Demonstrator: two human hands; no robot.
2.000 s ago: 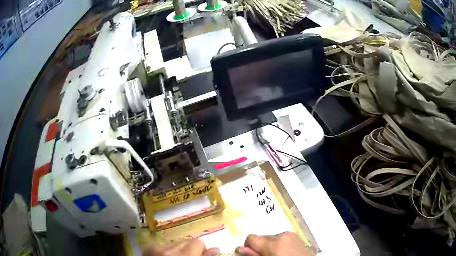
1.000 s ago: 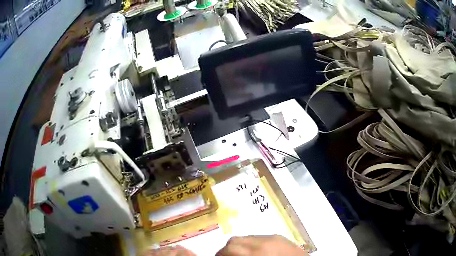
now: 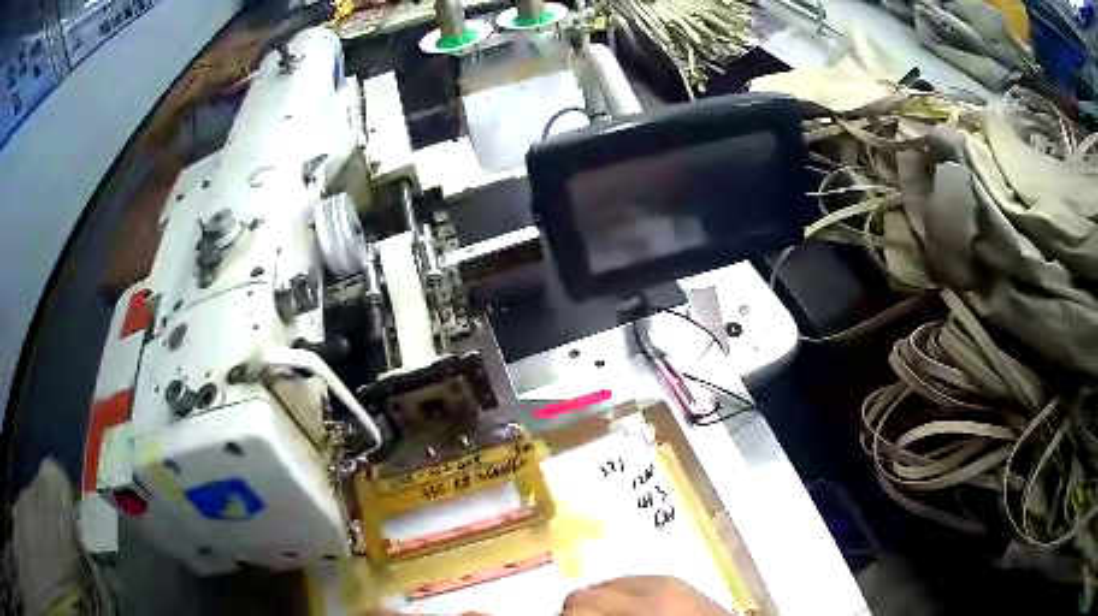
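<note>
The yellow clamp frame with black handwriting lies beside the machine head. A white strip with a red edge shows in its window. The template plate lies to the right, with a white marked paper on it. My right hand is at the bottom edge, over the template's near part, its fingers cut off or unclear. Only a sliver of my left hand may show at the bottom edge. What either hand holds is hidden.
A black control panel stands behind the template. A pink strip and a small pink tool with black cable lie behind it. Beige straps and fabric are heaped at right. Green-based thread stands are at the back.
The whole view has shifted slightly. Both hands have sunk towards the bottom edge, and my left hand has almost left the picture. The clamp frame looks unchanged beside the machine head.
</note>
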